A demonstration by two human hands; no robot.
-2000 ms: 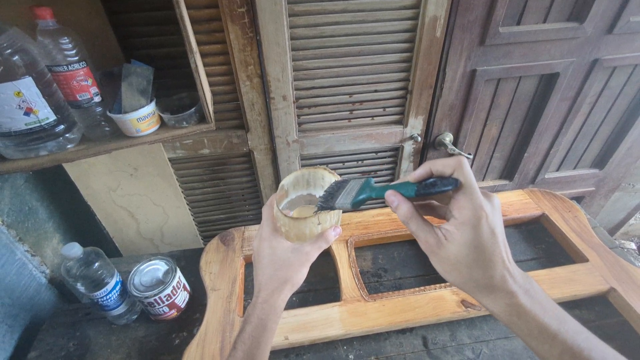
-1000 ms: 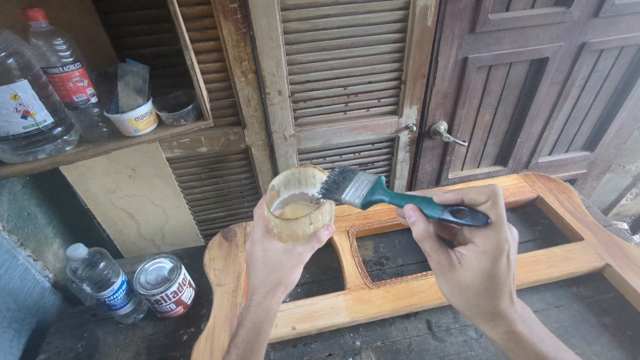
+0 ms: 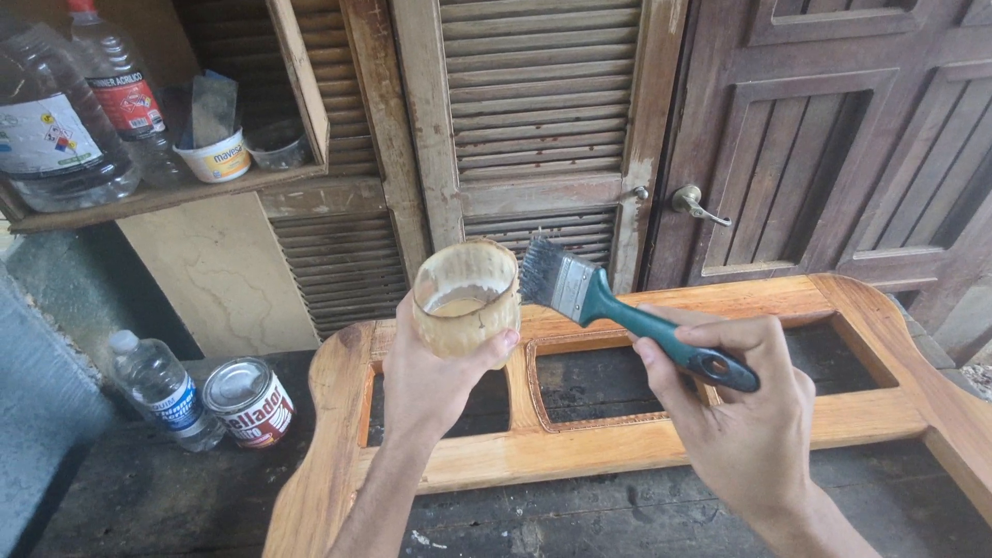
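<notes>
My left hand (image 3: 434,372) holds a drip-stained plastic cup (image 3: 467,310) with some pale liquid at its bottom, tilted a little toward me. In my right hand (image 3: 736,411) is a paintbrush (image 3: 597,298) with a green handle, gripped near the handle's dark end. Its dark bristles point left, just beside the cup's right rim. Beneath both hands lies a wooden frame (image 3: 542,457) with rectangular openings; a carved edge runs around the middle one.
A metal can (image 3: 248,403) and a clear plastic bottle (image 3: 167,395) stand left of the frame on the dark tabletop (image 3: 178,496). Large bottles and a plastic tub (image 3: 217,157) sit on a shelf (image 3: 155,194) at upper left. Louvered panels and a wooden door (image 3: 721,155) stand behind.
The brush was inside the cup two seconds ago and over its rim one second ago; now its bristles are outside, right of the rim. My left hand still holds the cup.
</notes>
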